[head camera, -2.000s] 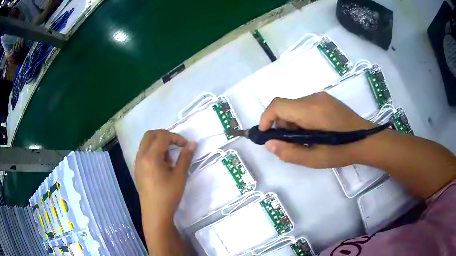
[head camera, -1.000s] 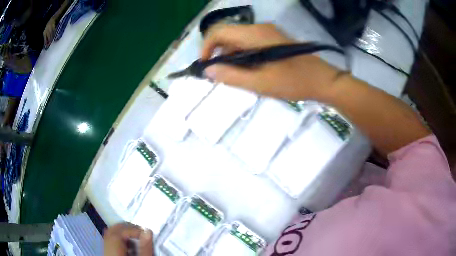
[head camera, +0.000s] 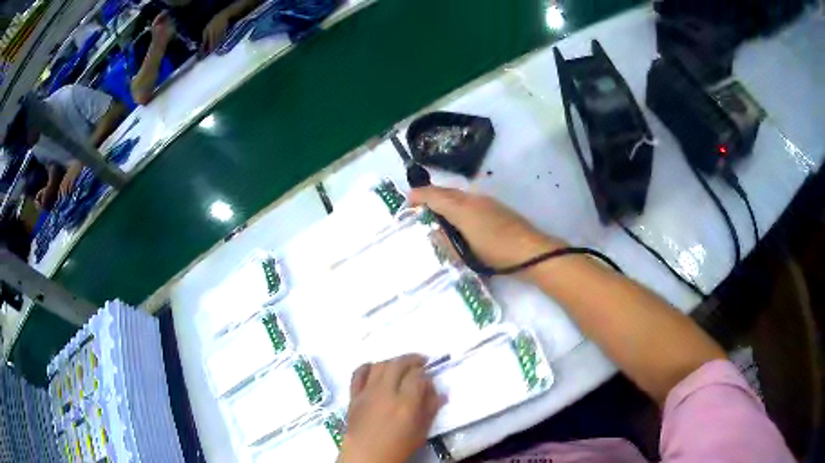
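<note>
My right hand (head camera: 470, 222) holds the black soldering iron (head camera: 417, 174), its tip pointing up and away beside the black dross dish (head camera: 450, 142). My left hand (head camera: 391, 407) is over the near end of the right row of white power bank cases (head camera: 479, 384), fingers curled; whether it holds anything is hidden. Each case has a green circuit board (head camera: 526, 359) across its right end, with pale flat cells or surfaces glaring white. A second row of cases (head camera: 262, 335) lies to the left. Cable loops between cases are blurred.
A black fan (head camera: 608, 136) stands at the right, with a black box showing a red light (head camera: 715, 127) and cords behind it. Stacked white trays (head camera: 136, 389) stand at left. A green conveyor (head camera: 298, 136) runs across the back, with people beyond it.
The view has swung, bringing the fan and red-lit box into sight. The iron has moved off the left row to beside the dish. My left hand has moved from the left row to the right row.
</note>
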